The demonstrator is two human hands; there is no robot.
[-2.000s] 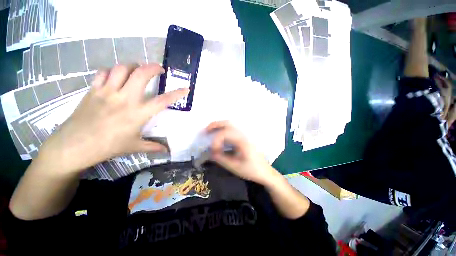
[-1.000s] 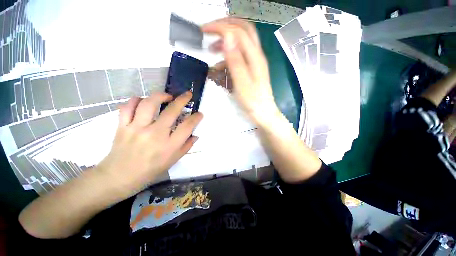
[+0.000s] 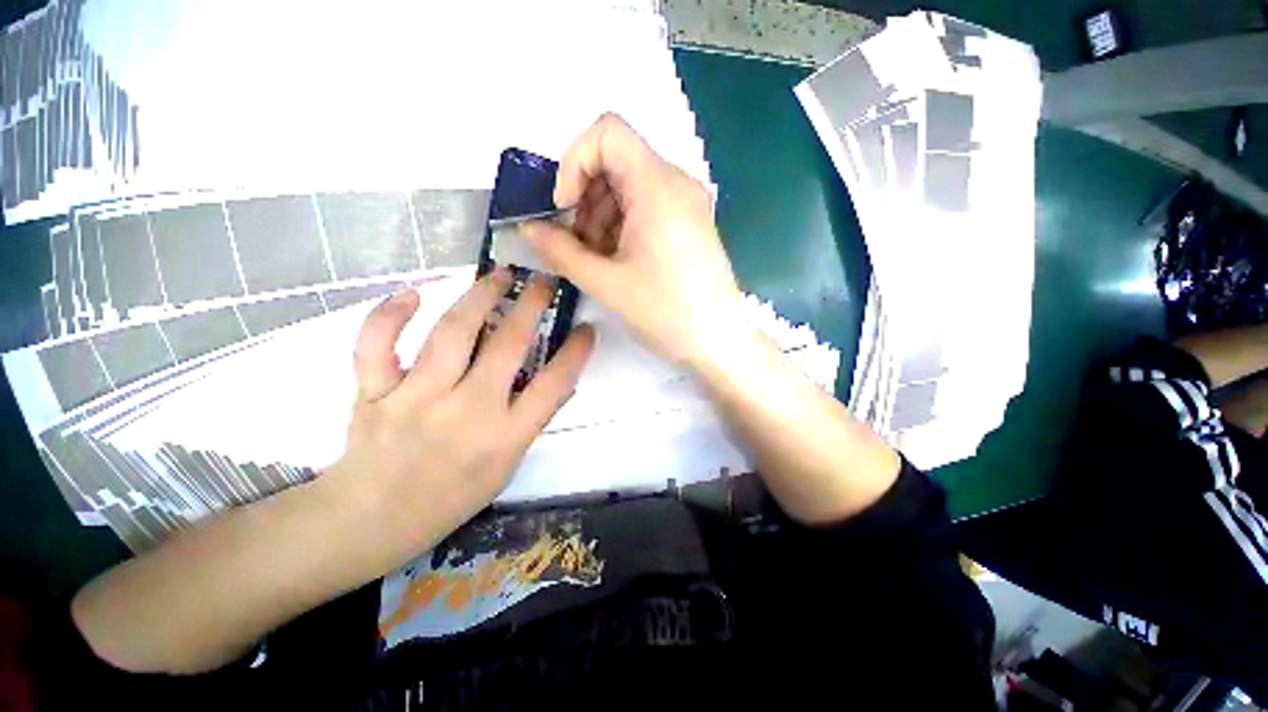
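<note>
A black keypad phone (image 3: pixel 523 185) lies on the fanned white sticker sheets (image 3: pixel 257 257), screen end away from me. My left hand (image 3: pixel 452 383) rests on the phone's lower half with its fingers spread, covering much of the keys. My right hand (image 3: pixel 633 230) pinches a grey screen film (image 3: pixel 524 246) between thumb and fingertips over the phone's screen area. The film's far edge is tilted and part of the film is hidden by the fingers. I cannot tell how much of it touches the phone.
A side pile of white sheets with grey rectangles (image 3: pixel 948 251) lies to the right on the green tabletop (image 3: pixel 772 181). A shiny black plastic heap (image 3: pixel 1207 257) lies at the far right, beside another person's black sleeve with white stripes (image 3: pixel 1182 445). A small black object (image 3: pixel 1103 35) is at the upper right.
My right hand has come down from above the phone with the film, now over the screen. My left hand stays on the phone's lower half. The whole view has shifted slightly.
</note>
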